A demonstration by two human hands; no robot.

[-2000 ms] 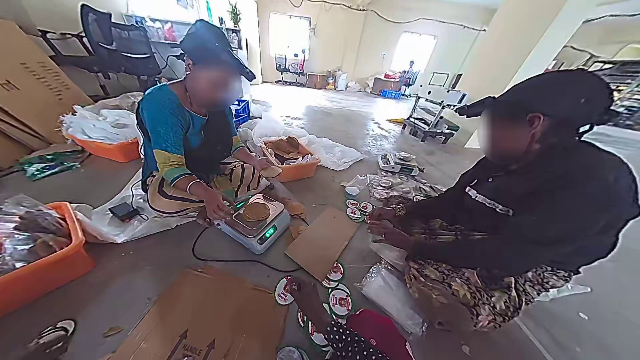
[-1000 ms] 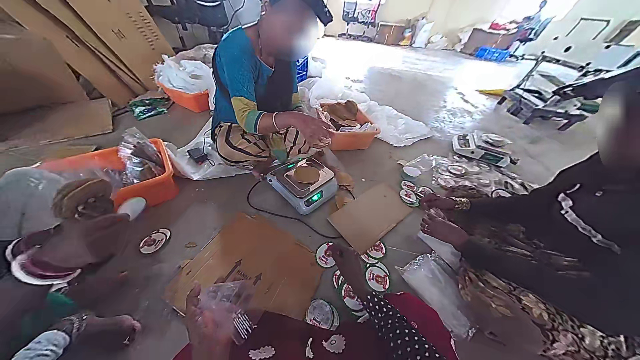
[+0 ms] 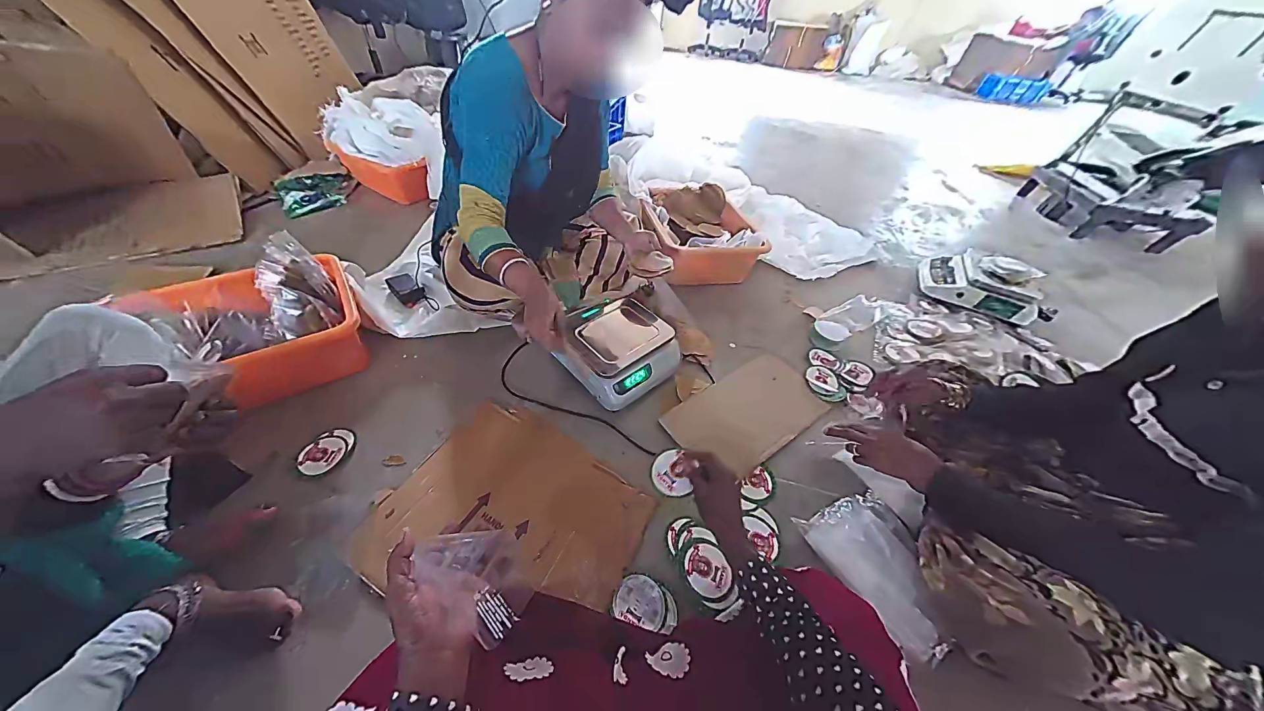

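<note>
My left hand (image 3: 425,602) holds a clear plastic bag (image 3: 474,578) with a striped, printed patch, above the lower edge of a flat cardboard sheet (image 3: 553,513). My right hand (image 3: 713,484) reaches down at a round printed label (image 3: 672,473) on the floor; its fingertips touch or nearly touch it, and whether they grip it is unclear. More round labels (image 3: 708,570) lie in overlapping piles beside my right forearm. A smaller cardboard piece (image 3: 746,413) lies just beyond my right hand. Farther off, a digital scale (image 3: 617,351) stands in front of a seated co-worker.
Co-workers sit left, ahead and right, their hands working close by. An orange tub (image 3: 296,365) of filled bags stands at left, another orange tub (image 3: 716,262) behind the scale. A stack of clear bags (image 3: 869,563) lies at right. A black cable (image 3: 573,410) crosses the floor by the cardboard.
The view has shifted. My left hand with the bag, out of view two seconds ago, now shows. The co-worker's brown piece has gone from the scale pan. My right hand stays near the labels.
</note>
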